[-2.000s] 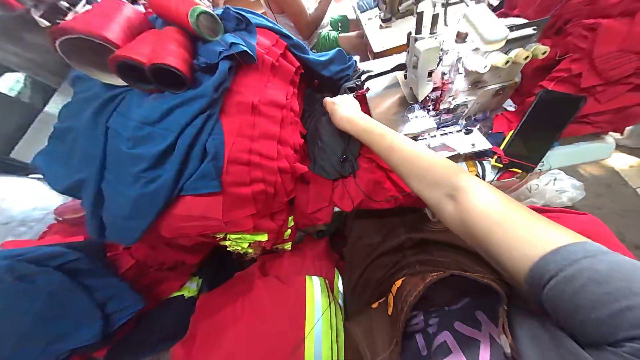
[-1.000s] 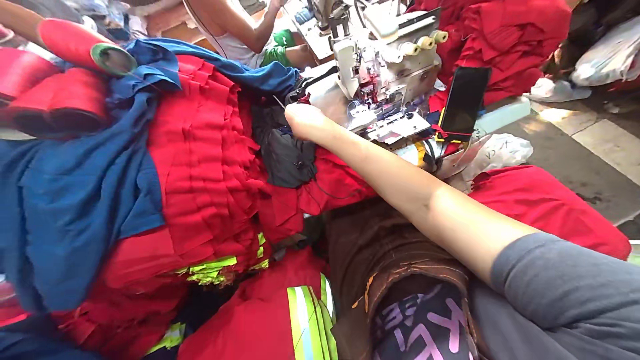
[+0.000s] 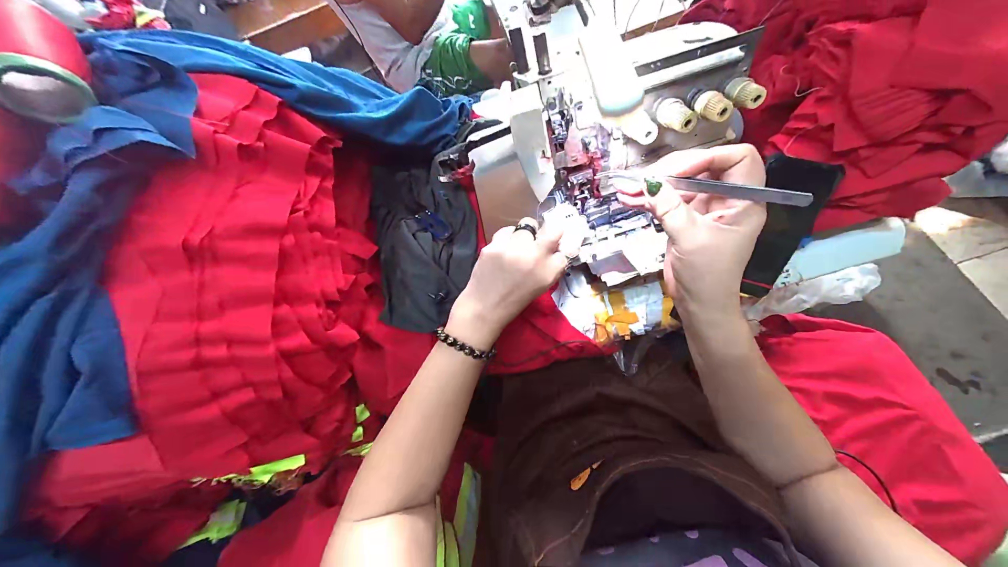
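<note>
My right hand grips a pair of metal tweezers, their tips at the opened looper area of an overlock sewing machine. At the left side of that area is my left hand, wearing a ring and a beaded bracelet; its fingers are bent at the machine's edge, and whether they hold anything cannot be told. Three cream tension knobs sit on the machine head. Dark grey cloth lies left of my left hand.
Stacked red fabric pieces and blue cloth fill the left. More red cloth is heaped behind right. A dark phone-like slab and a clear plastic bag are right of the machine. Another person's arm is beyond it.
One arm reached to the dark cloth left of the machine in the earlier frames. Now both hands are at the machine, the right one with tweezers. The view has shifted closer to the machine.
</note>
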